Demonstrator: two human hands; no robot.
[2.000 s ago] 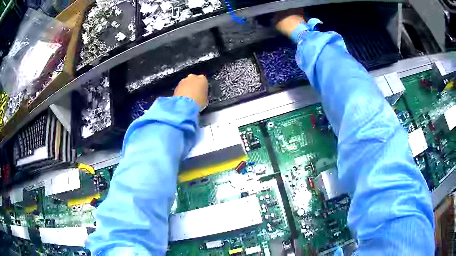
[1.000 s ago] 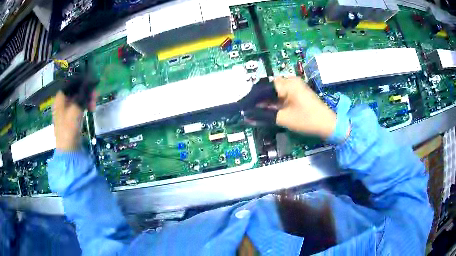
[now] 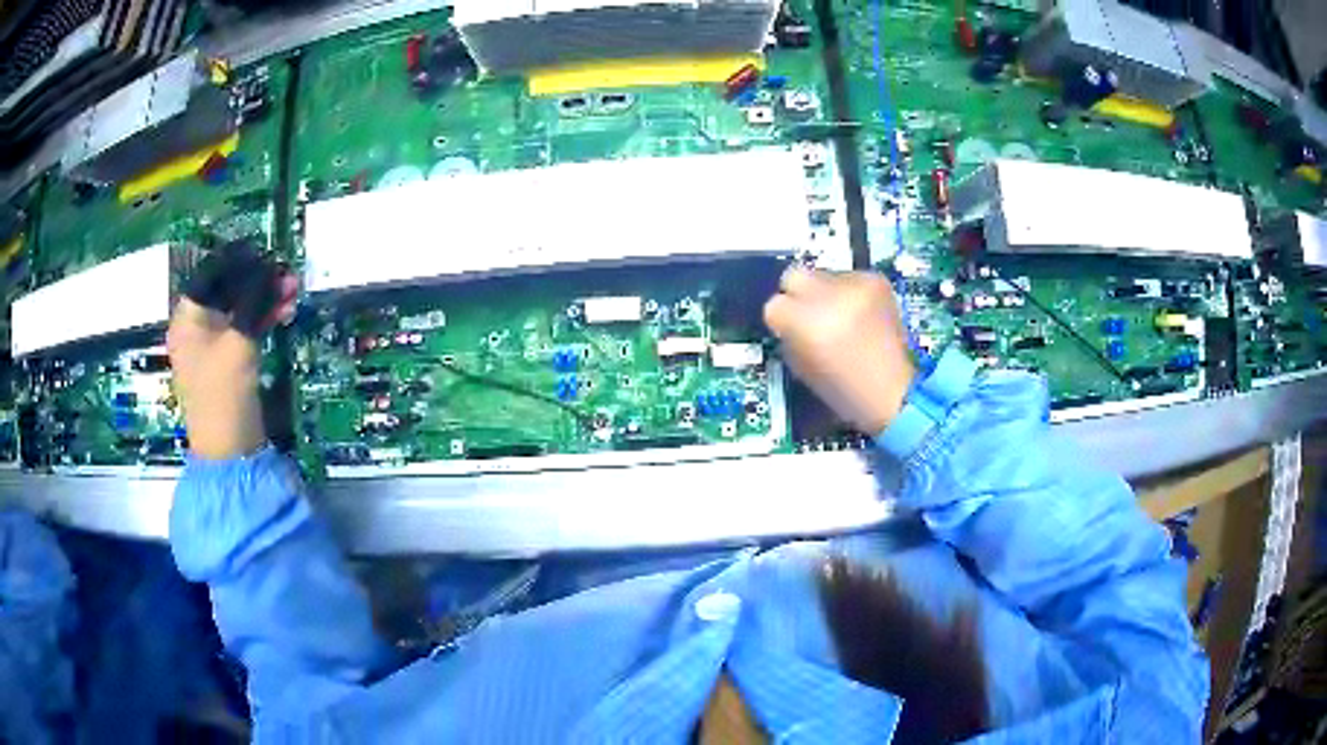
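A green circuit board point(image 3: 495, 379) crowded with small parts lies in front of me. A long silver-white heat sink point(image 3: 553, 218) runs along its middle, and a finned heat sink point(image 3: 619, 37) with a yellow strip stands at its far edge. My left hand point(image 3: 226, 335), with dark covers on the fingers, is at the board's left end, at the gap to the neighbouring board. My right hand point(image 3: 830, 328) is over the board's right end, below the heat sink's end, its dark-covered fingertips low over the parts. Both hands are blurred; whether they hold anything cannot be seen.
More green boards lie in the row, one to the right point(image 3: 1092, 328) and one to the left point(image 3: 124, 400). A pale metal rail point(image 3: 611, 502) runs along their near edge. Layered trays point(image 3: 88, 66) are at the upper left. A thin blue cord hangs past my right hand.
My hands have come from the parts bins down to the boards. Since the last earlier frame, my right hand has moved slightly right and down. The view has shifted, with the boards appearing more level.
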